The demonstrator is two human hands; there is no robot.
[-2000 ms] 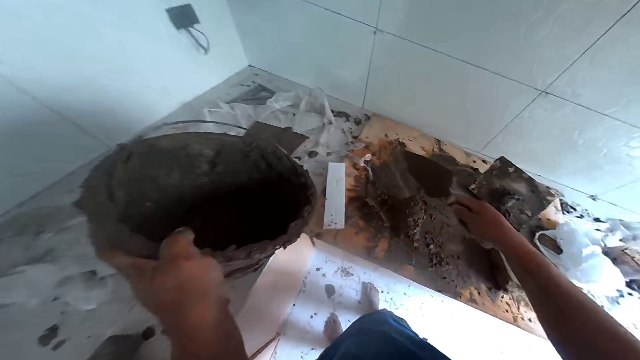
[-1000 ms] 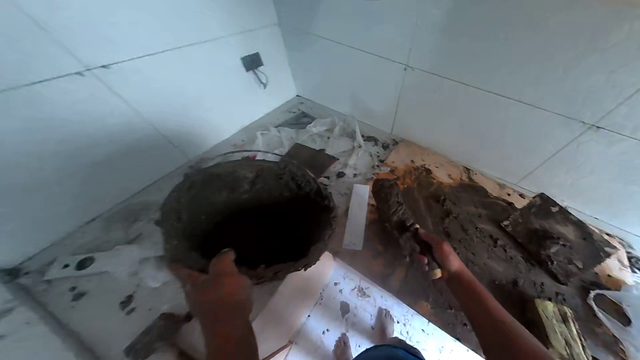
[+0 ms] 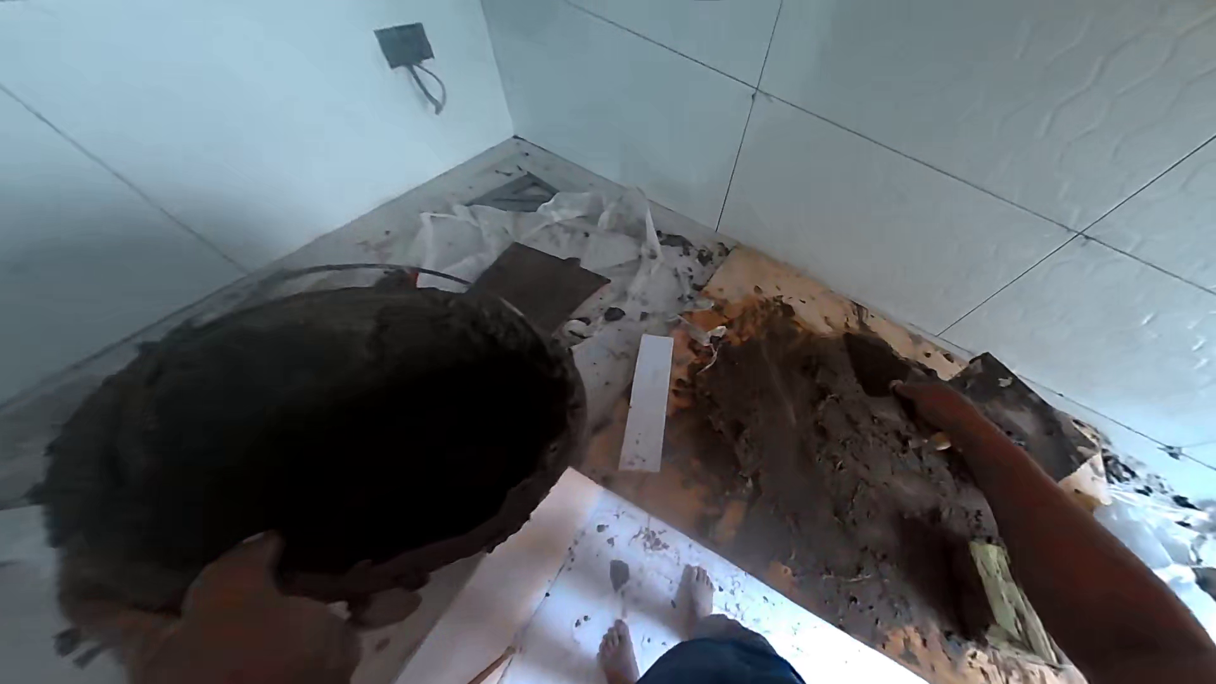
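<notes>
My left hand [image 3: 249,608] grips the near rim of a large mortar-caked bucket [image 3: 532,494], tilted so its dark inside shows. At the right, my right hand [image 3: 936,408] is closed on the handle of a trowel [image 3: 874,363], whose blade lies against the mortar. The handle's light end shows below my fist. Dark wet mortar [image 3: 817,475] is spread over an orange-brown board on the floor. Between bucket and mortar lies a narrow white strip [image 3: 649,404].
A dark square piece [image 3: 540,285] and crumpled plastic sheeting [image 3: 608,223] lie near the tiled corner. A mortar-smeared slab [image 3: 1021,413] is by the right wall, a yellowish block [image 3: 1012,603] nearer. My feet stand on a white board [image 3: 665,560]. Wires hang from a wall box [image 3: 404,45].
My right hand has moved from the mortar's left side to its far right side with the trowel. My left hand stays on the bucket's rim. The view has shifted.
</notes>
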